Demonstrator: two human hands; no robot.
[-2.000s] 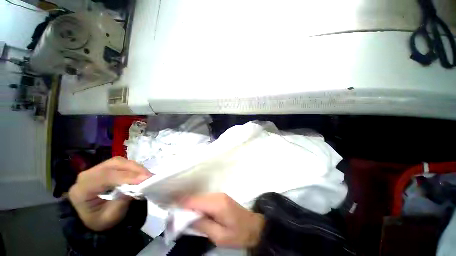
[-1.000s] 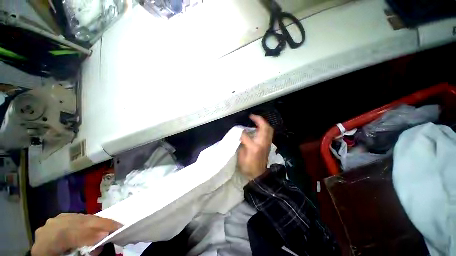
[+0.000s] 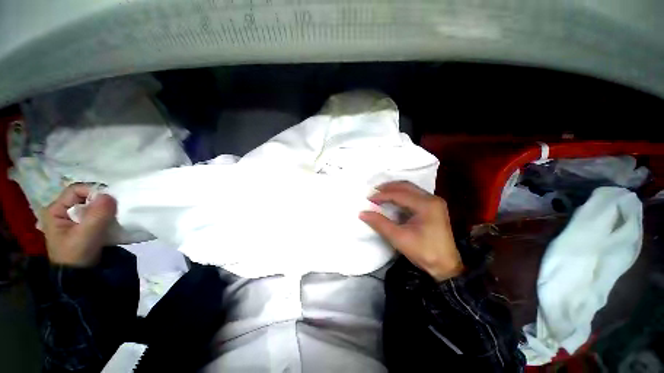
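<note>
A white garment panel is spread across my lap, glaring white in the middle, with a bunched part at its far side. My left hand pinches its left end between thumb and fingers. My right hand is at the panel's right part, thumb and index finger bent towards each other at the cloth; glare hides whether they pinch it.
The table edge with ruler marks runs across the top. White pieces lie at the left over a red basket. At the right, a red basket holds plastic bags, and a white piece drapes over a brown surface.
The view has moved in closer and lower over the lap; the scissors and machine are out of view. The panel, earlier held slanting, now lies spread level between both hands.
</note>
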